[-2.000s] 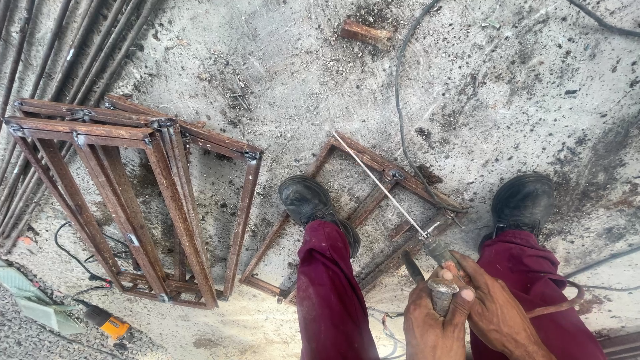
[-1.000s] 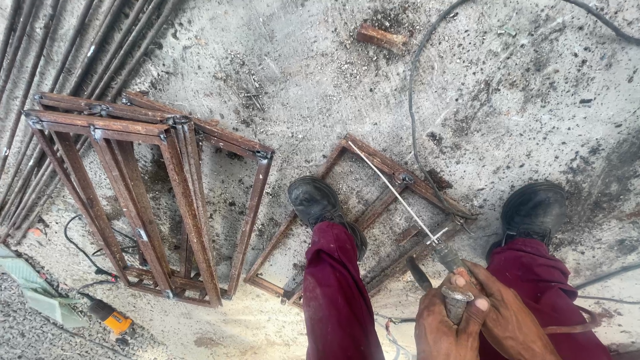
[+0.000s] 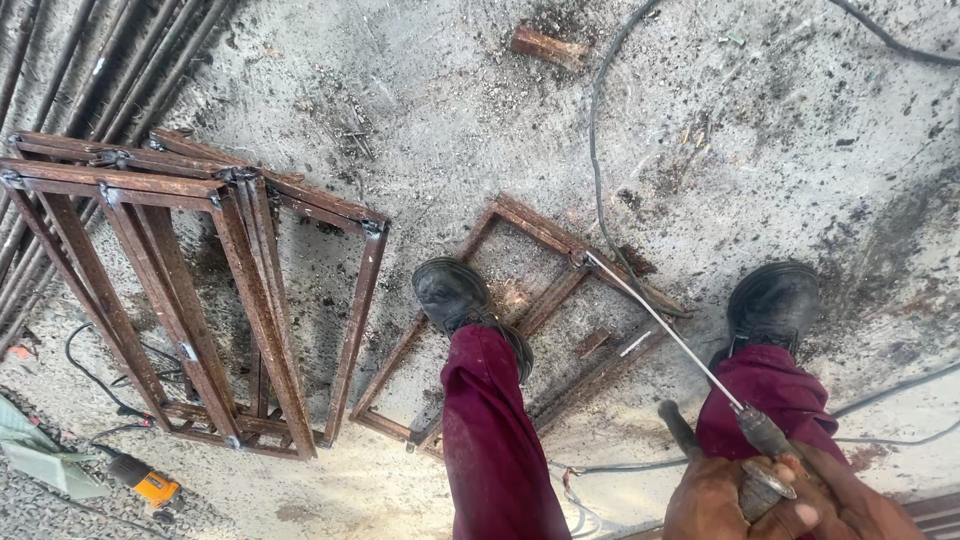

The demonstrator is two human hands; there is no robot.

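Note:
In the head view, my right hand (image 3: 855, 487) grips an electrode holder (image 3: 761, 431) with a long welding electrode (image 3: 660, 322) in it. The electrode's tip lies over the crossbar joint of a rusty steel frame (image 3: 544, 229) on the ground; contact cannot be told. My left hand (image 3: 705, 499) is closed around a dark metal tool (image 3: 679, 427), perhaps a hammer, and presses against my right hand. The tool's pale metal end (image 3: 769, 480) shows between the hands. My fingers partly hide both grips. A short steel offcut (image 3: 594, 342) and a white stick (image 3: 636, 343) lie by the frame.
Several welded steel frames (image 3: 247, 300) lean together at left, beside long steel bars (image 3: 112, 67). An angle grinder (image 3: 150, 484) lies lower left. A cable (image 3: 595, 127) crosses the concrete to the frame. One boot (image 3: 454, 292) stands over the frame, the other (image 3: 772, 304) right of it.
The electrode's tip has moved from the frame's top corner to the crossbar joint. Both hands have moved with it toward the lower right and still hold their tools.

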